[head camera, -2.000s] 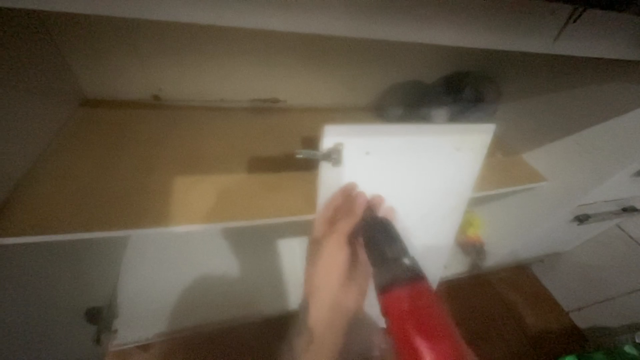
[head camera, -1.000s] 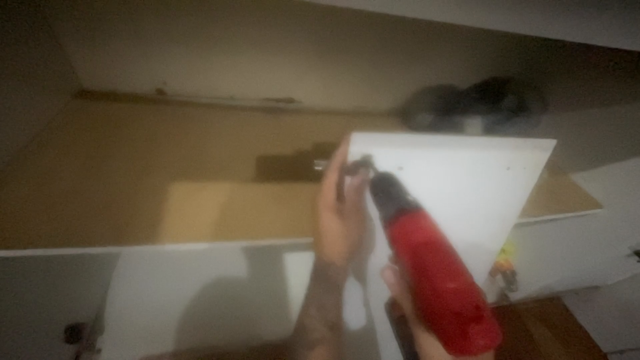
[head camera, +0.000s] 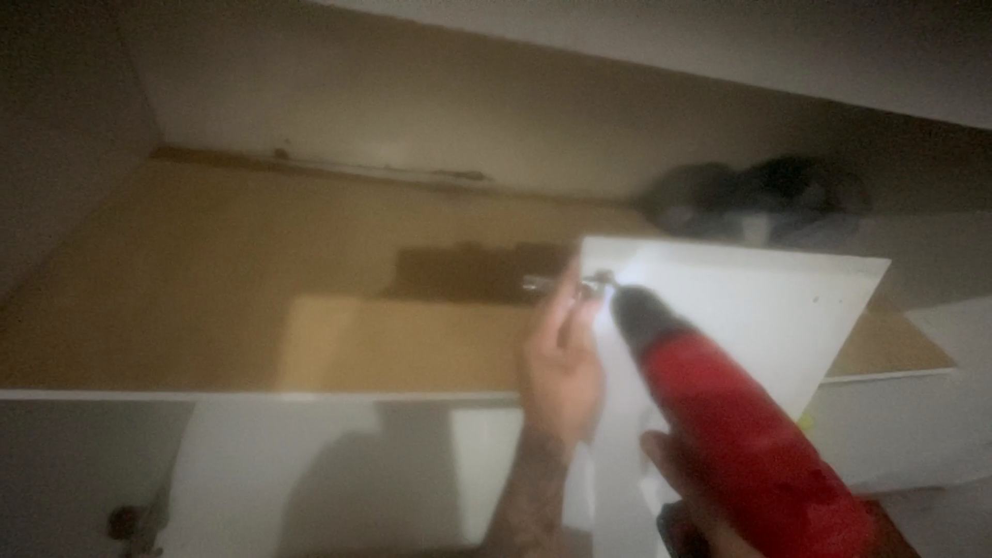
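A red cordless drill (head camera: 744, 434) with a black chuck is gripped in my right hand (head camera: 690, 488), its tip at a metal cabinet hinge (head camera: 597, 280) near the upper left corner of a white panel (head camera: 721, 310). Light from the drill falls on that spot. My left hand (head camera: 562, 356) grips the panel's left edge by the hinge, its fingers around the edge. The hinge's arm sticks out to the left past the fingers. Whether the bit sits in a screw is too blurred to tell.
Behind the panel runs a wood-coloured cabinet shelf (head camera: 194, 256) with a white front edge. Dark, blurred objects (head camera: 759, 198) lie at its back right. Another hinge (head camera: 128, 527) shows at the lower left, and something yellow (head camera: 806, 423) peeks out beside the panel.
My left hand has moved up the panel's edge to the hinge. The drill's tip, earlier lower by my left fingers, is now at the hinge.
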